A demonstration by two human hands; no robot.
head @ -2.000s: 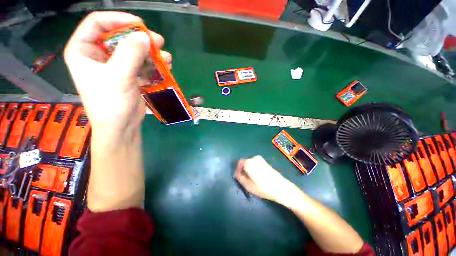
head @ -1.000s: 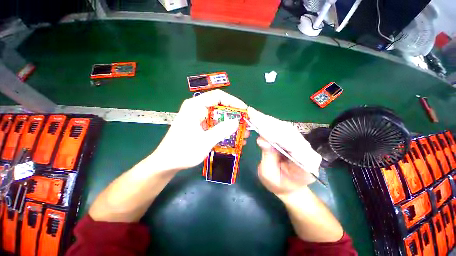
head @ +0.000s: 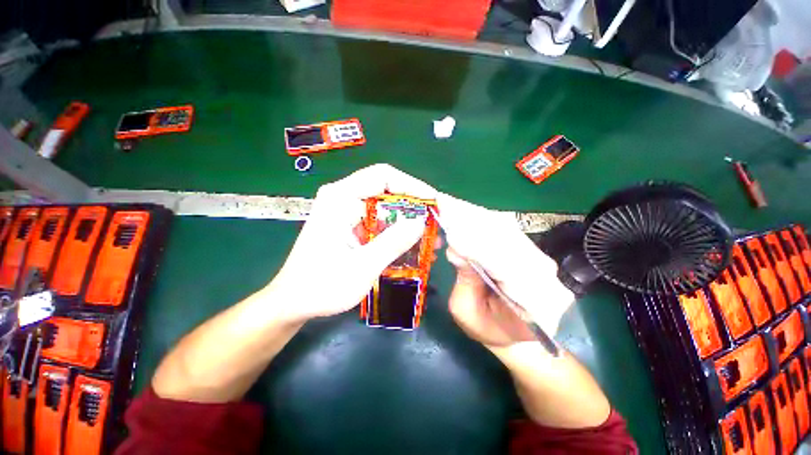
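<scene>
My left hand (head: 342,253) holds a half-assembled orange phone (head: 394,303) over the bench, its dark screen pointing toward me and its green board at the far end. The left thumb lies across the board. My right hand (head: 502,275) holds thin tweezers (head: 511,305), their rear end slanting down to the right. The tweezer tips are at the phone's upper right corner, partly hidden by the fingers. I cannot tell whether they grip a part.
Orange phones (head: 325,136) lie on the green belt (head: 240,80), with a small round part (head: 303,163) and a white scrap (head: 444,127). A black fan (head: 658,238) stands right of my hands. Black trays (head: 151,267) of orange shells flank the bench on both sides.
Over two seconds my left hand brought the phone down to the centre and my right hand came to it with tweezers. Since one second ago the hands barely moved; belt phones shifted left.
</scene>
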